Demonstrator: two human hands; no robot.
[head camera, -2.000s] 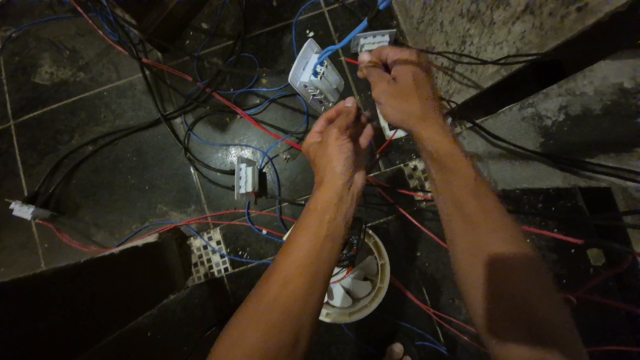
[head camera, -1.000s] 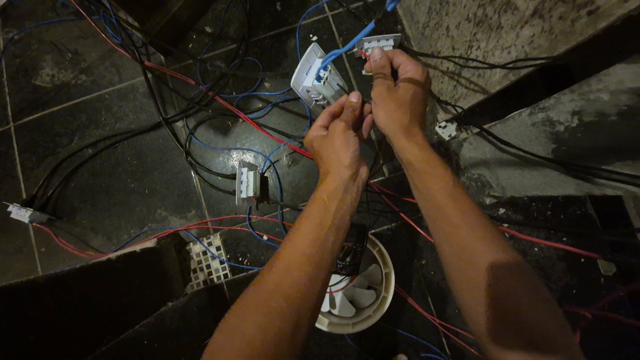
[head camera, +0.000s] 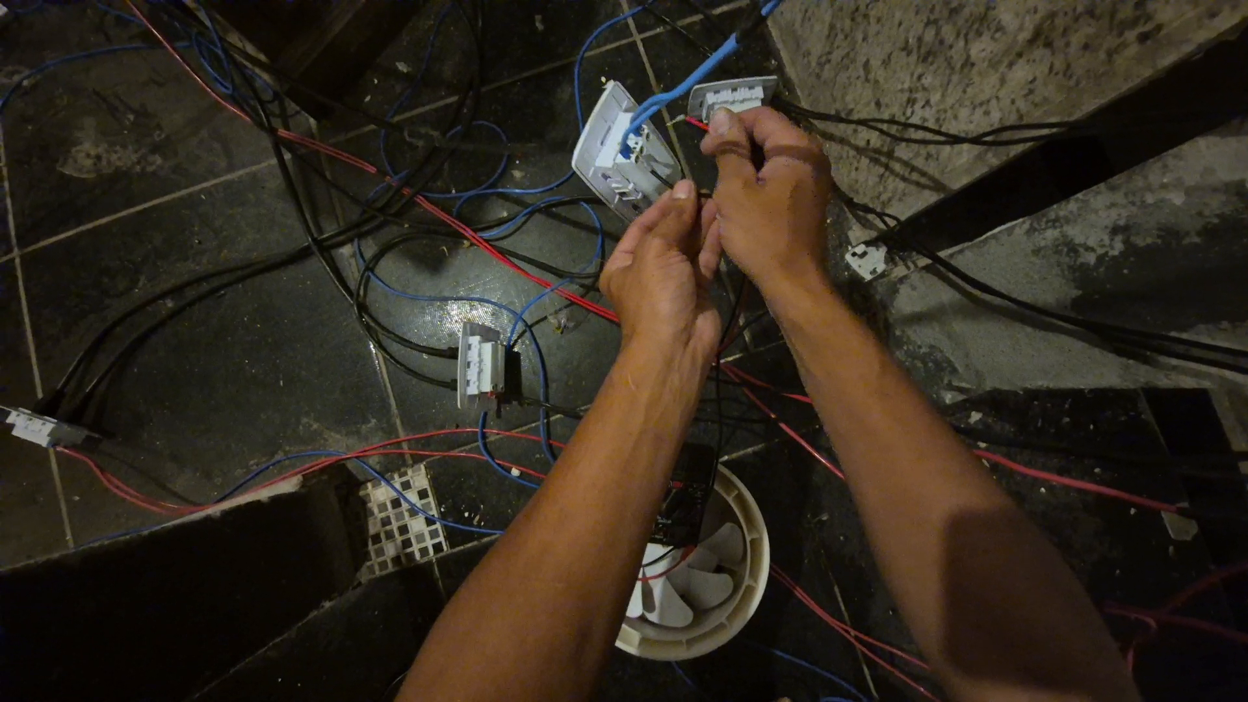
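My left hand (head camera: 668, 258) pinches a thin black lead, whose end reaches the back of a white wall-socket plate (head camera: 629, 156) with thick blue wires. To its right, my right hand (head camera: 775, 190) grips a thin red lead (head camera: 696, 124) between thumb and fingers, close to a second socket plate (head camera: 736, 96). Where the red lead's tip ends is hard to tell. My fingers hide part of both leads. Below my hands, a black device (head camera: 682, 492), perhaps a multimeter, lies over a round cream-coloured fan (head camera: 756, 556) with white blades; my left forearm partly covers them.
Another socket module (head camera: 481, 363) stands on the dark tiles at centre left, and one more (head camera: 41, 427) lies at the far left. Black cables (head camera: 317, 239), red wires (head camera: 458, 229) and blue wires cross the floor. A square drain grate (head camera: 405, 517) and a rough stone slab (head camera: 975, 58) are nearby.
Both hands have stayed beside the two socket plates, with only small shifts of the fingers.
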